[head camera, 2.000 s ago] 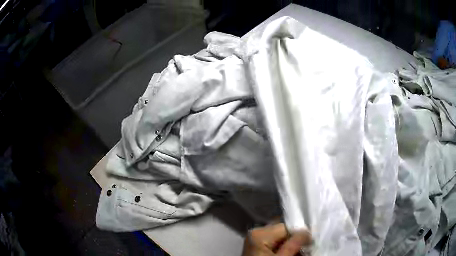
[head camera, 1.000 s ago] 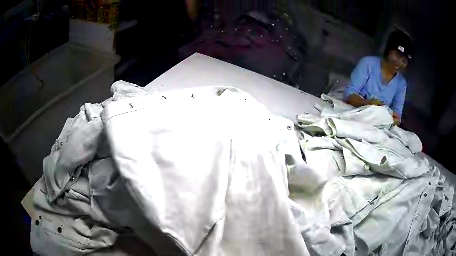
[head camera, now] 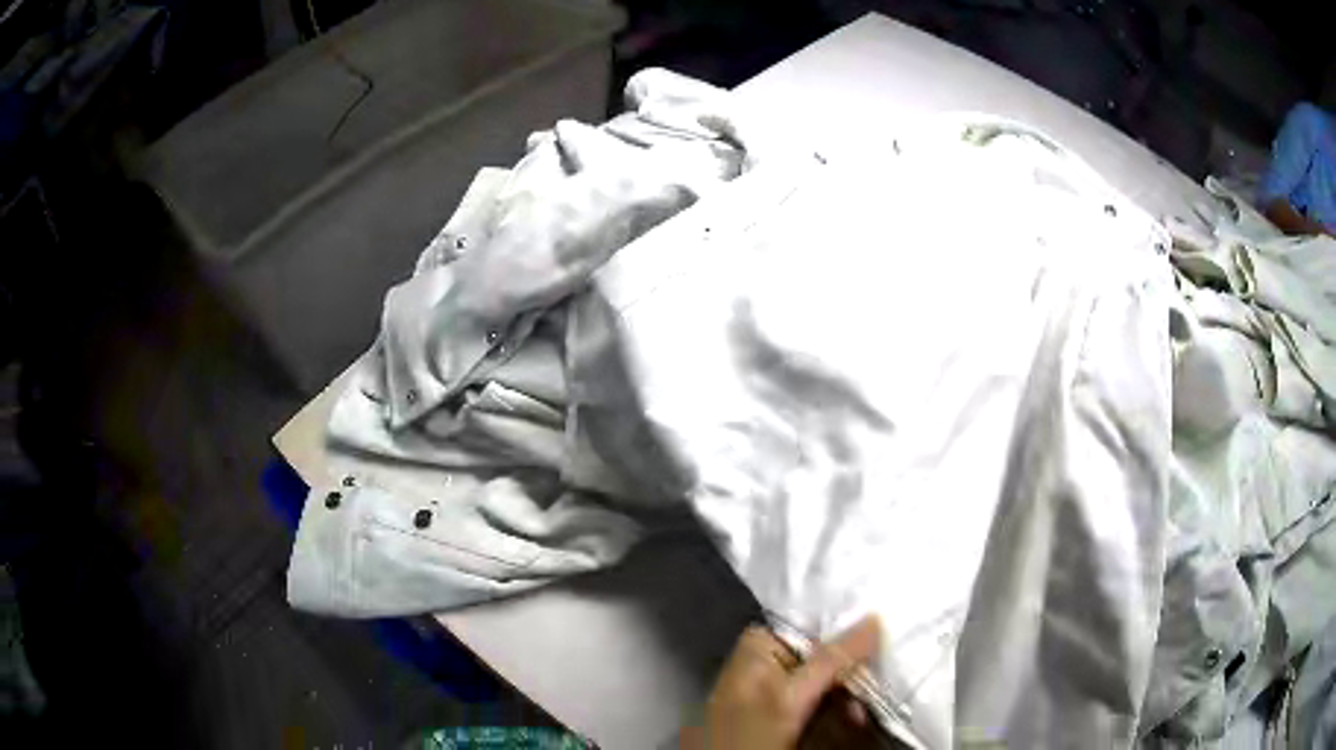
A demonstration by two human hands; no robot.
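Note:
A bright white garment [head camera: 865,366] lies spread over the pile, with a row of small metal dots along its upper edge. My left hand [head camera: 791,686], bare, is at the bottom edge, right of centre. It pinches the garment's lower left edge between thumb and fingers; part of the hand is cut off by the frame. My right hand is not in view. A second pale garment [head camera: 454,550] with dark round buttons lies bunched to the left, partly under the first.
The white table [head camera: 586,659] shows at its front left and back edges. A big pale plastic bin [head camera: 425,117] stands at the back left. More pale garments [head camera: 1275,425] are heaped at the right. A person's blue sleeve [head camera: 1304,154] shows at the far right edge.
The view has swung back left and down. My left hand, out of view a second ago, now holds the garment's lower edge. The raised fold from two seconds ago now lies spread flatter.

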